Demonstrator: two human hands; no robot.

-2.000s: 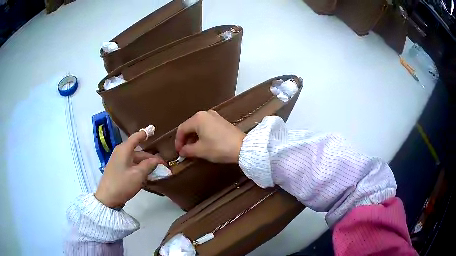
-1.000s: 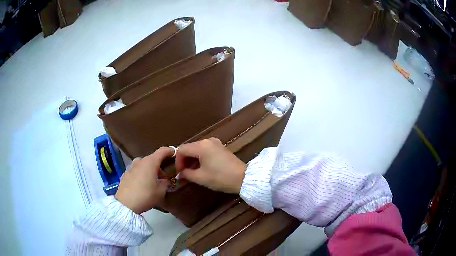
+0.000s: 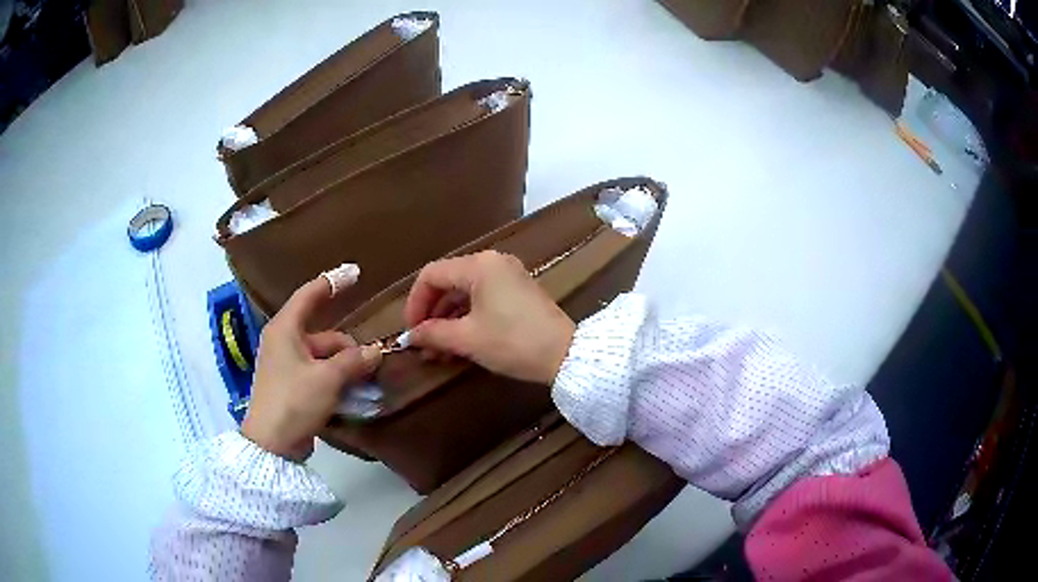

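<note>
A brown handbag stands upright in front of me, with white tissue at both top corners. My left hand is at its near left corner, thumb and a finger pinching the gold zipper end; its index finger, with a white covering on the tip, is raised. My right hand pinches a small white piece at the zipper pull between thumb and finger. The zipper runs from there to the far corner. My fingers partly hide the pull.
Two brown handbags stand behind, and another lies nearest me with a white-wrapped zipper pull. A blue tape dispenser and blue tape roll are at left. An orange-handled blow gun and more bags are far right.
My left index finger has lifted away from my right hand, uncovering the zipper end. Both hands remain at the same corner. The whole view has shifted slightly.
</note>
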